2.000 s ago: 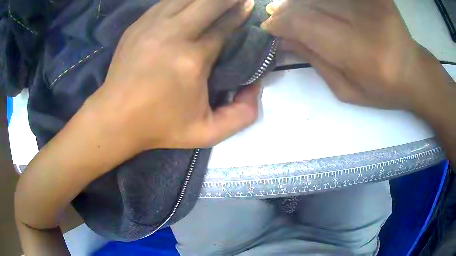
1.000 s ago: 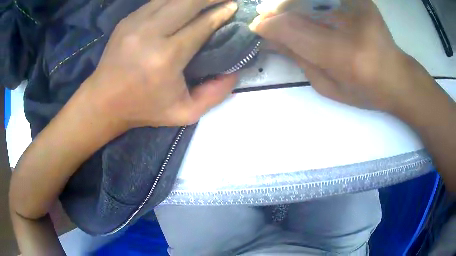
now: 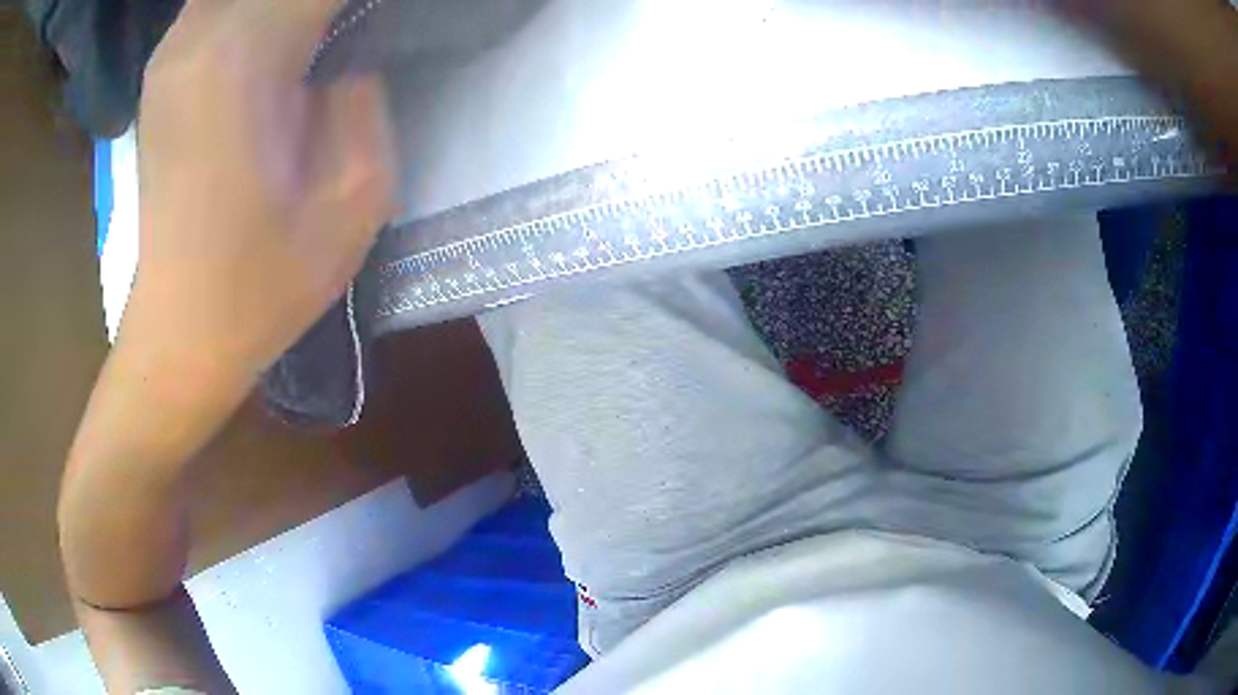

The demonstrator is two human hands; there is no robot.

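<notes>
My left hand [image 3: 272, 163] is blurred at the upper left, with its fingers curled over the dark grey garment [image 3: 441, 41]. The garment's top part is cut off by the picture's upper edge. A lower flap of it hangs below my hand past the table edge, with a thin pale line along its rim. A short row of zipper teeth [image 3: 342, 34] shows beside my fingers. My right hand is out of the picture; only a blurred part of the right arm shows at the top right corner. The needle area is out of view.
The white table [image 3: 706, 68] has a curved ruler strip [image 3: 815, 190] along its front edge. My legs in light grey trousers are below it. Blue bins [image 3: 462, 597] stand at the lower left and at the right. Speckled floor shows between my knees.
The view has tipped down towards my lap, so the table and ruler sit higher. My left hand and the garment are farther up and left. My right hand has left the picture.
</notes>
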